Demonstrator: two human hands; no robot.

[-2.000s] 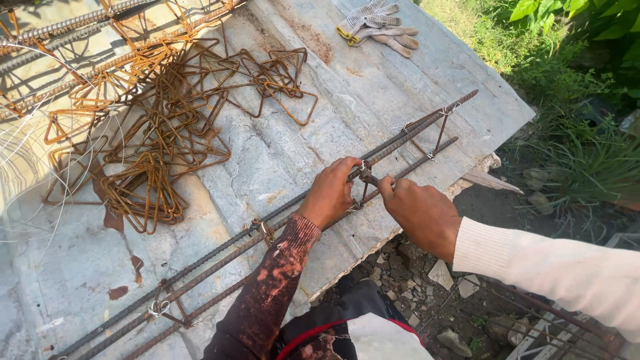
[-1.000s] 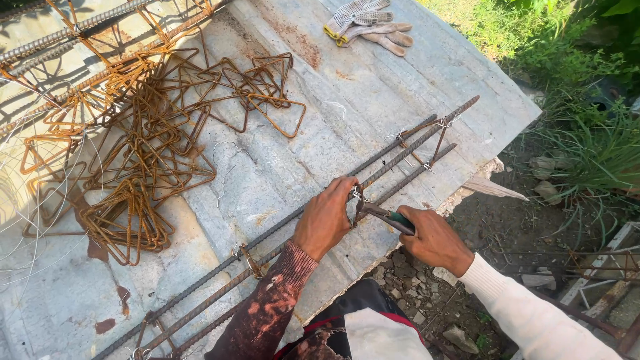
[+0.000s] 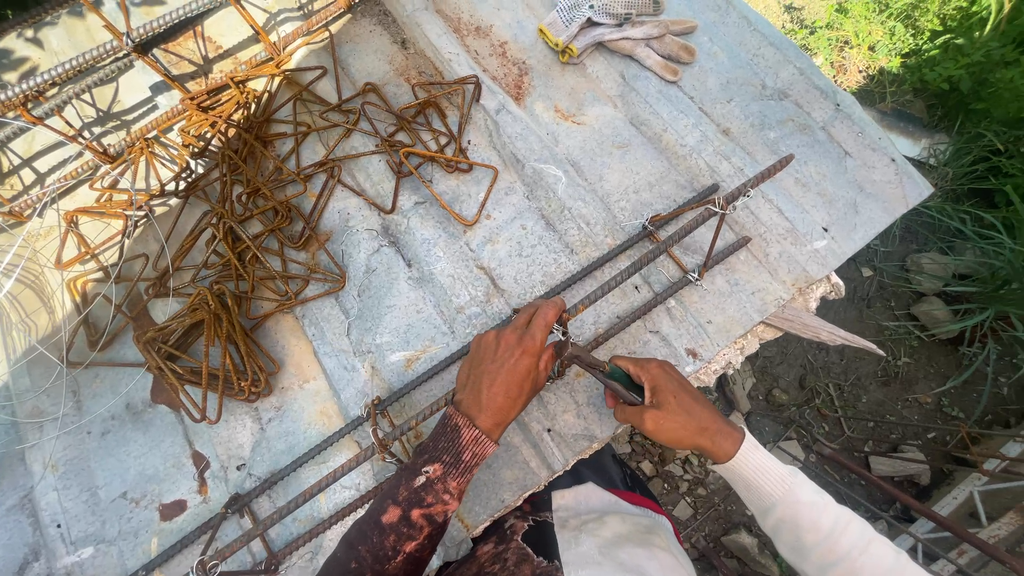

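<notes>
A cage of three ribbed steel rebars (image 3: 636, 268) lies diagonally over the metal sheet, joined by triangular stirrups and tie wire. My left hand (image 3: 510, 360) grips the bars at a middle stirrup. Closed around the green handles of pliers (image 3: 606, 378), my right hand (image 3: 672, 406) keeps the tool's jaws at the wire tie beside my left fingers. Whether the jaws bite the wire cannot be told. Near the far end, wire ties (image 3: 724, 206) fasten another stirrup. More stirrups (image 3: 384, 436) sit on the bars below my left hand.
Rusty triangular stirrups (image 3: 232, 192) lie heaped at the left on the corrugated metal sheet (image 3: 448, 264), near loose thin wire (image 3: 60, 320). Another rebar cage (image 3: 80, 68) occupies the upper left. Work gloves (image 3: 620, 36) rest at the top. Rubble and grass lie beyond the sheet's right edge.
The pliers, largely hidden two seconds ago, now show in my right hand, which has drawn slightly back from my left hand. My left hand remains on the bars at the middle stirrup.
</notes>
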